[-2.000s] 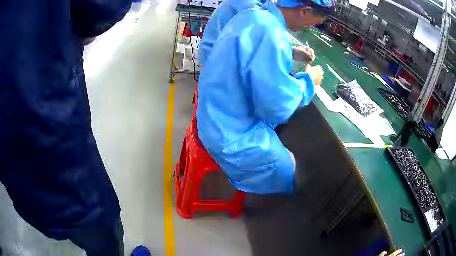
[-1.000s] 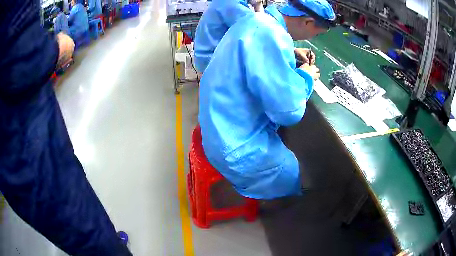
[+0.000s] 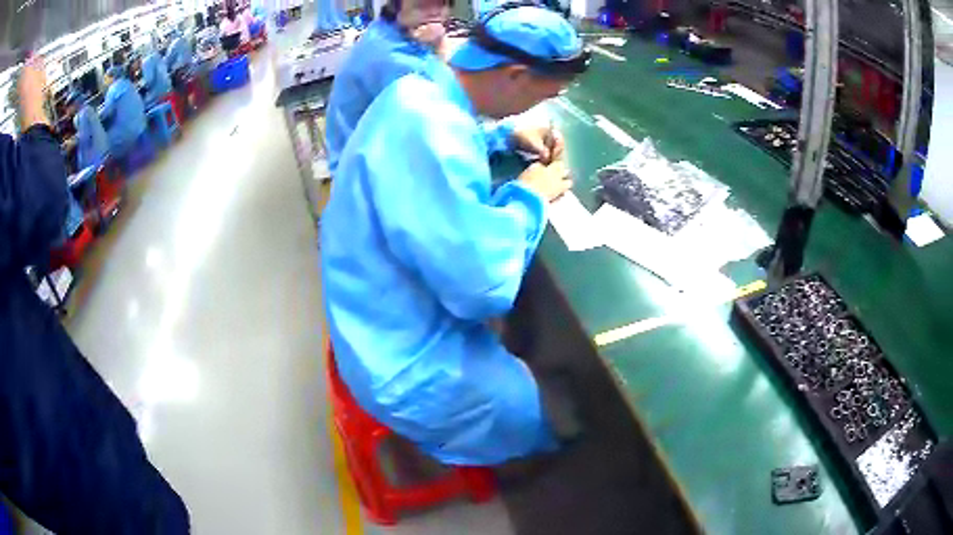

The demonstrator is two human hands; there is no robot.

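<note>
Neither of my hands is in the picture. On the green bench nearest me, at the lower right, a long black parts tray [image 3: 826, 361] is full of small dark and silvery rings. Its near end compartment holds tiny white bits [image 3: 895, 460]. A small black camera deco plate [image 3: 796, 484] lies flat on the mat, left of the tray's near end and apart from it. A dark shape covers the lower right corner next to the tray; I cannot tell what it is.
A worker in a blue smock [image 3: 418, 261] sits on a red stool [image 3: 381, 470] at the bench. A clear plastic bag [image 3: 653, 188] of dark parts lies by white sheets. Yellow tape [image 3: 679, 313] crosses the mat. A metal post [image 3: 815, 125] stands beyond. A person in dark clothes [image 3: 63, 408] is at left.
The view has swung right, so the bench, tray and seated worker sit further left in it. The person in dark clothes has moved towards the left edge, with a hand now raised.
</note>
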